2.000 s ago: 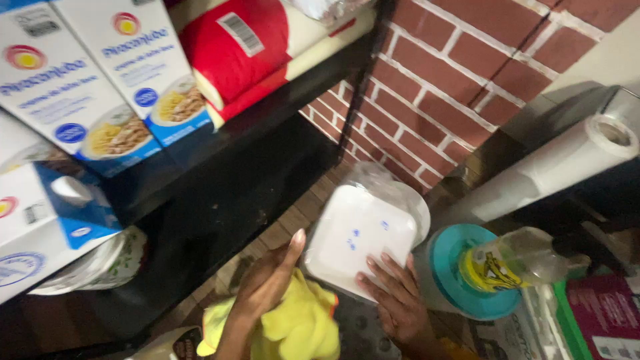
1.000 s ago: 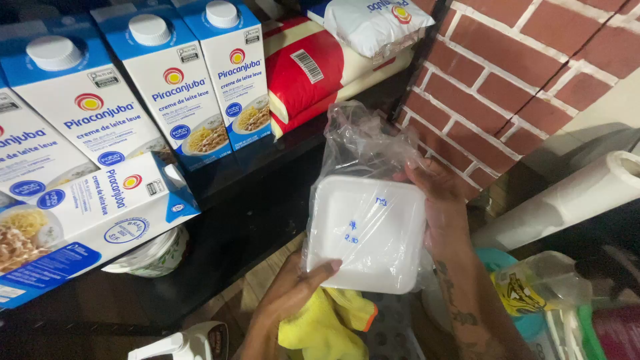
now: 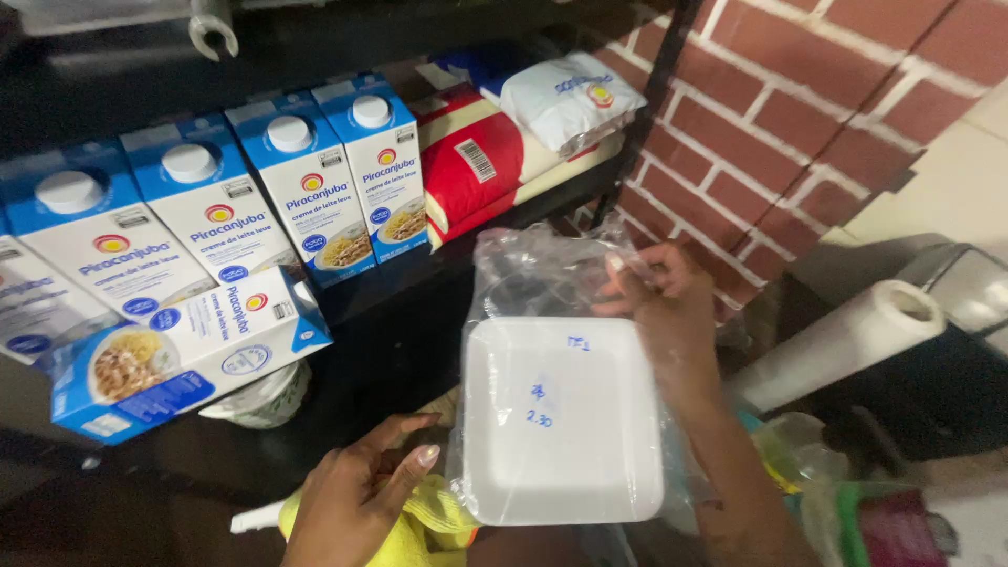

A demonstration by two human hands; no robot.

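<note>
A white foam tray [image 3: 563, 441] with blue handwriting lies inside a clear plastic bag [image 3: 528, 272], its flat side facing me. My right hand [image 3: 657, 287] pinches the bag's loose upper part between thumb and fingers, at the tray's upper right. My left hand [image 3: 366, 480] is to the left of the tray, thumb and fingers apart, holding nothing. Beneath and beside it is a yellow cloth [image 3: 425, 516], partly hidden by the hand and the tray.
Blue-and-white Piracanjuba cream cartons [image 3: 315, 197] line the black shelf, one lying on its side [image 3: 197, 354]. Red-and-cream packages [image 3: 476, 157] and a white packet [image 3: 571, 98] sit beside them. At right are a brick-patterned wall [image 3: 756, 118] and a plastic roll [image 3: 843, 346].
My left hand, touching the tray's lower left edge a second ago, has come off it. My right hand was on the tray's face two seconds ago and now grips the bag's upper part.
</note>
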